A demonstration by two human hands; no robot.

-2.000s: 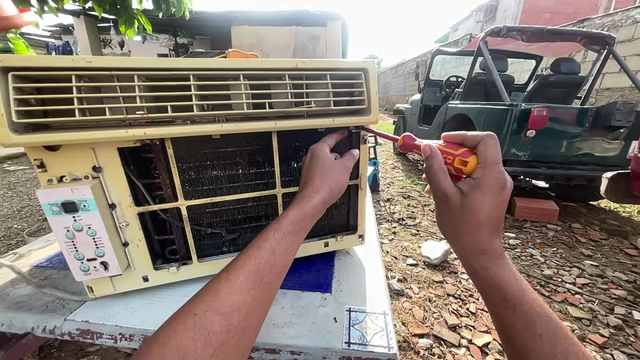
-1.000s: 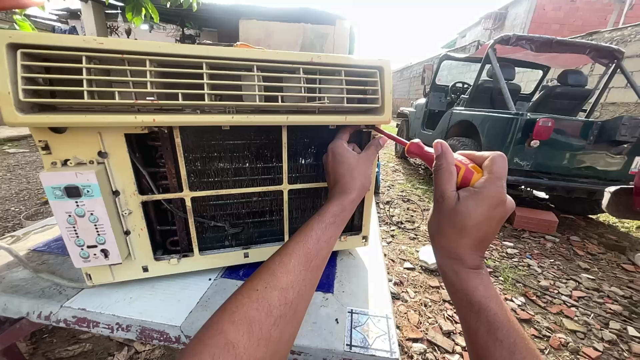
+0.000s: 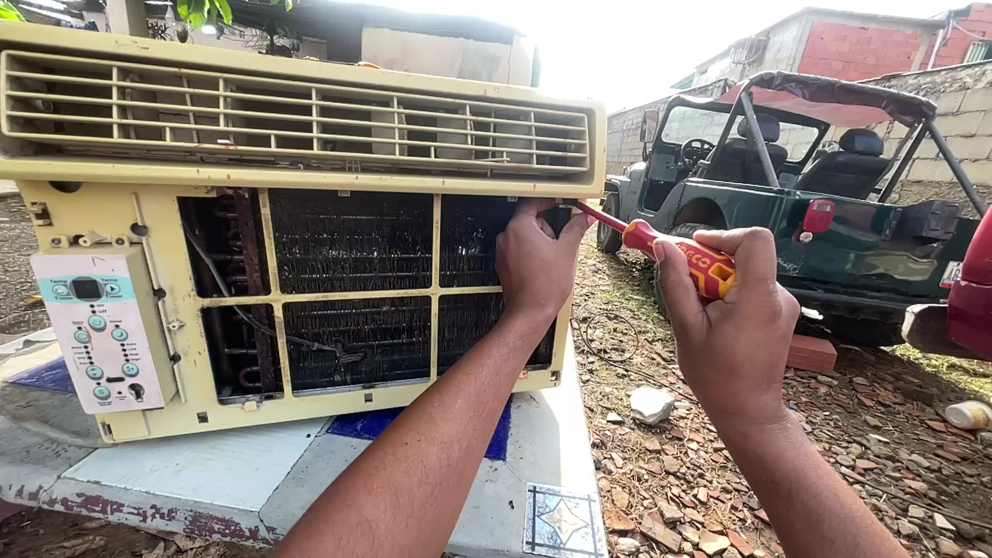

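A cream window air conditioner (image 3: 356, 386) stands on a tiled table, its louvered grille (image 3: 310, 116) along the top and dark coil fins (image 3: 353, 240) behind the frame's openings. On its left side is a control panel (image 3: 104, 333) with round buttons. My right hand (image 3: 732, 318) grips a red and yellow screwdriver (image 3: 647, 236), whose red shaft points left at the frame's upper right corner, just under the grille. My left hand (image 3: 542, 260) touches that same corner, thumb near the shaft's end. The tip and whatever the left fingers touch are hidden.
The table (image 3: 194, 473) has chipped edges and blue tiles. Rubble and a white stone (image 3: 652, 405) lie on the ground to the right. Beyond stand a green open jeep (image 3: 775, 225), a red brick block (image 3: 811, 353), part of a red vehicle (image 3: 978, 287) and a block wall.
My left thumb, bent down against the frame two seconds ago, now reaches up beside the screwdriver's shaft. The screwdriver stays at the upper right corner. The view has moved somewhat nearer.
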